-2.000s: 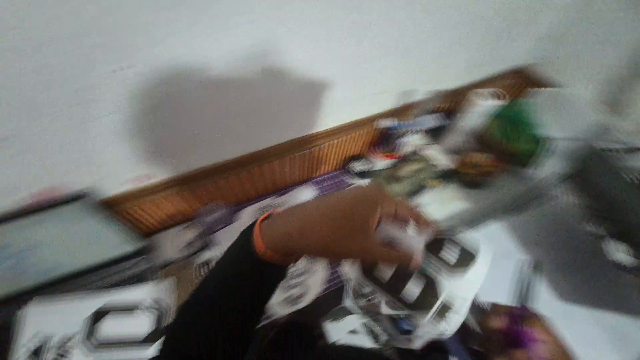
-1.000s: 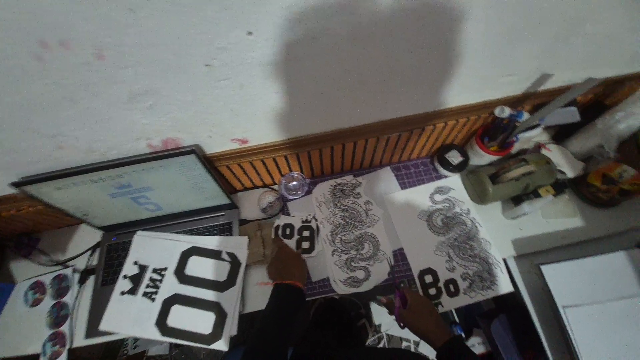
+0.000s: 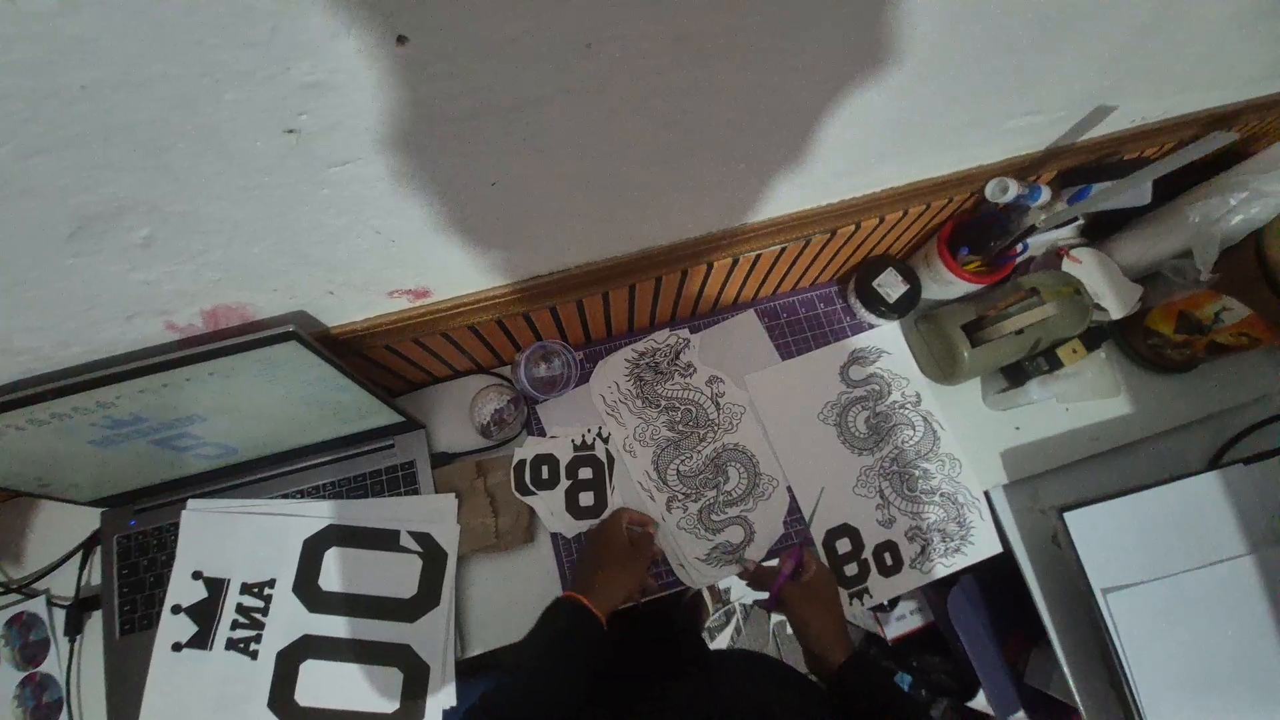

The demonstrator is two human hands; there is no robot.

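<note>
A cut-out paper dragon print (image 3: 700, 450) lies over the purple cutting mat (image 3: 820, 325). My left hand (image 3: 618, 560) is at its lower left edge, fingers closed near the paper; whether they grip it is unclear. My right hand (image 3: 805, 600) holds scissors with purple handles (image 3: 785, 575), their blade pointing up, and its fingertips are at the dragon's tail end. Left of the print sit cut pieces with black numerals and a crown (image 3: 580, 480). To the right lies a second sheet with a dragon and numerals (image 3: 900, 450).
An open laptop (image 3: 390, 480) stands at left, with printed number sheets (image 3: 240, 540) over its keyboard. Along the wooden wall trim (image 3: 620, 285) are round clear containers (image 3: 545, 370), a black-lidded jar (image 3: 885, 288), a red-rimmed pen cup (image 3: 945, 265) and a tape dispenser (image 3: 1000, 325). White sheets (image 3: 1190, 600) lie at right.
My left hand has moved from the numeral pieces to the dragon print's lower edge. My right hand, with the scissors, is now beside the print's tail end. The view swung widely before steadying.
</note>
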